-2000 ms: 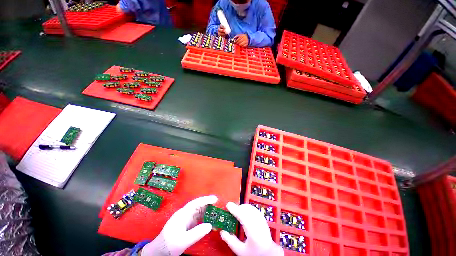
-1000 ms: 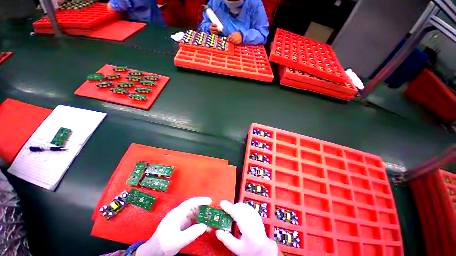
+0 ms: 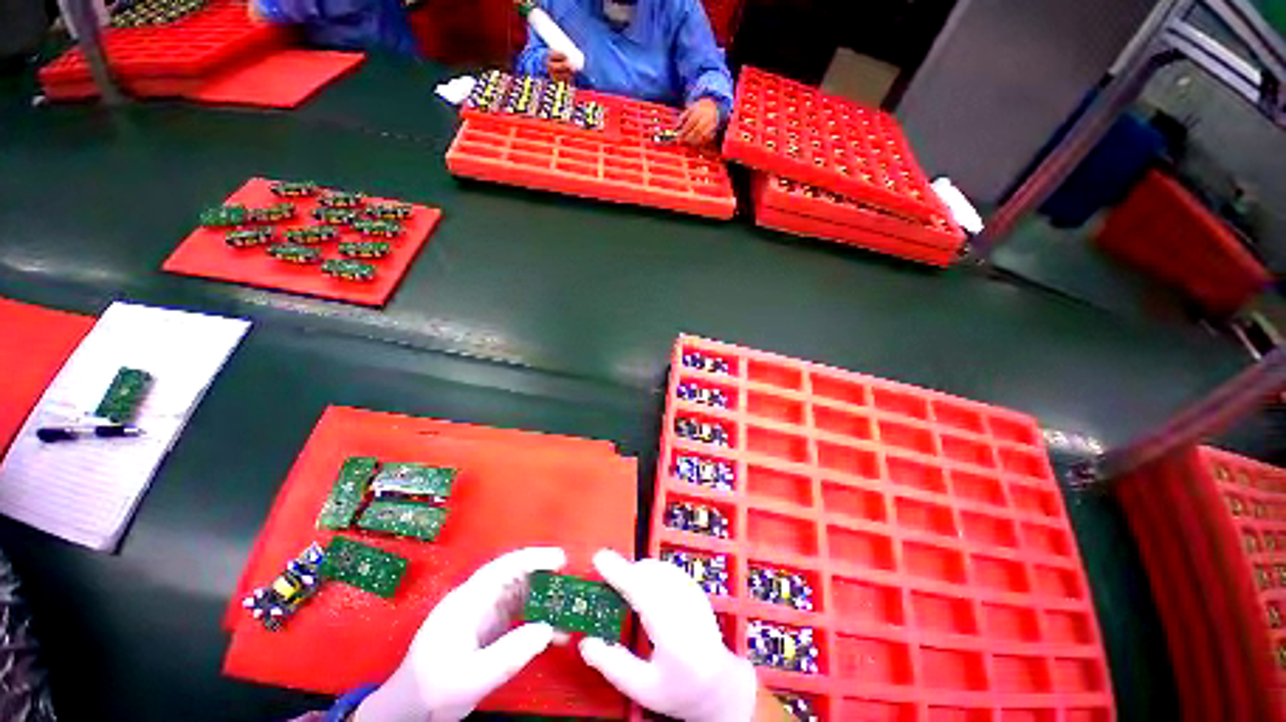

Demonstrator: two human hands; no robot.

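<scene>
A green circuit board (image 3: 577, 604) is held level between my two white-gloved hands, solder side up, above the near right part of a flat red sheet (image 3: 550, 487). My left hand (image 3: 473, 642) grips its left end and my right hand (image 3: 681, 642) its right end. Several loose boards lie on the sheet to the left, most green side up (image 3: 367, 567), one component side up (image 3: 288, 588). A red compartment tray (image 3: 903, 529) stands at the right, with boards component side up in its left columns. The board's underside is hidden.
At left, a record sheet (image 3: 155, 402) bears a marker pen (image 3: 88, 433) and a green board (image 3: 124, 396). Farther off, a second red sheet (image 3: 191, 254) holds several boards. A coworker (image 3: 635, 57) sits opposite behind red trays (image 3: 592, 167). Stacked red trays (image 3: 1185, 564) stand at the right edge.
The whole view has shifted, so the things on the bench appear farther left. Both my hands still hold the board, which looks more level. The coworker's hand has moved right over the tray.
</scene>
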